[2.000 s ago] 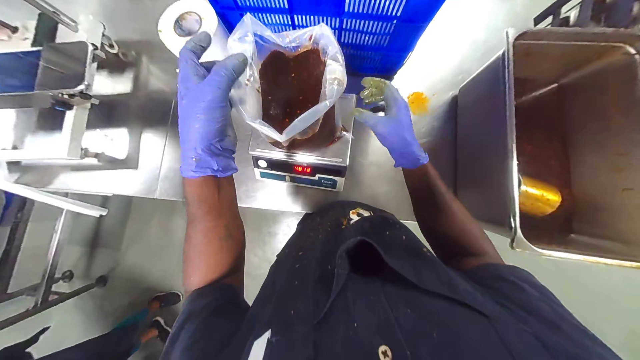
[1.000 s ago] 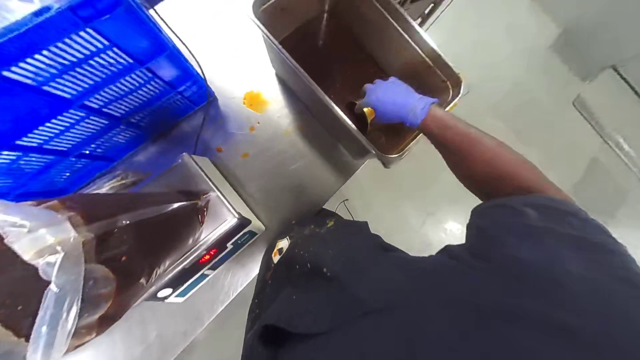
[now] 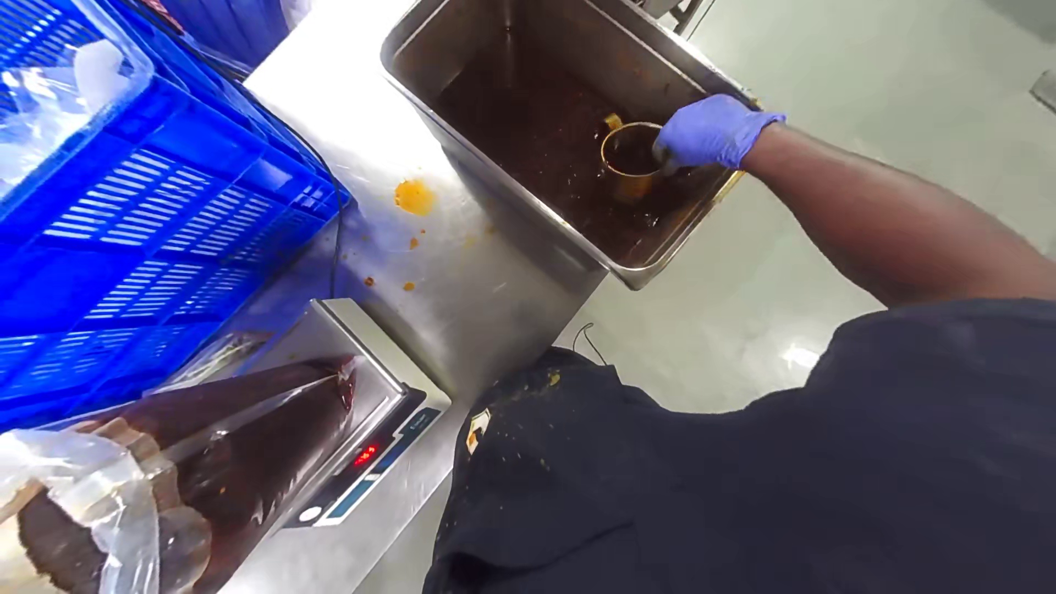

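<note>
My right hand (image 3: 714, 132), in a purple glove, grips a metal cup (image 3: 634, 153) by its side, over dark brown liquid (image 3: 536, 124) inside a deep steel container (image 3: 503, 157). The cup's rim faces up and its lower part looks wet. At lower left, a clear plastic bag (image 3: 247, 445) filled with dark brown sauce lies on a digital scale (image 3: 371, 396) with a lit red display. The bag's open mouth (image 3: 82, 495) is at the left edge. My left hand is not in view.
Blue plastic crates (image 3: 165, 214) stand at the left, one with clear plastic inside. A black cable (image 3: 318, 157) runs down beside them. Orange spills (image 3: 414, 197) mark the steel table (image 3: 462, 305) between scale and container. Pale floor shows at the right.
The view has swung toward the container. My right hand has gone from beside the bag to the cup in the container. My left hand, at the bag two seconds ago, has left the view.
</note>
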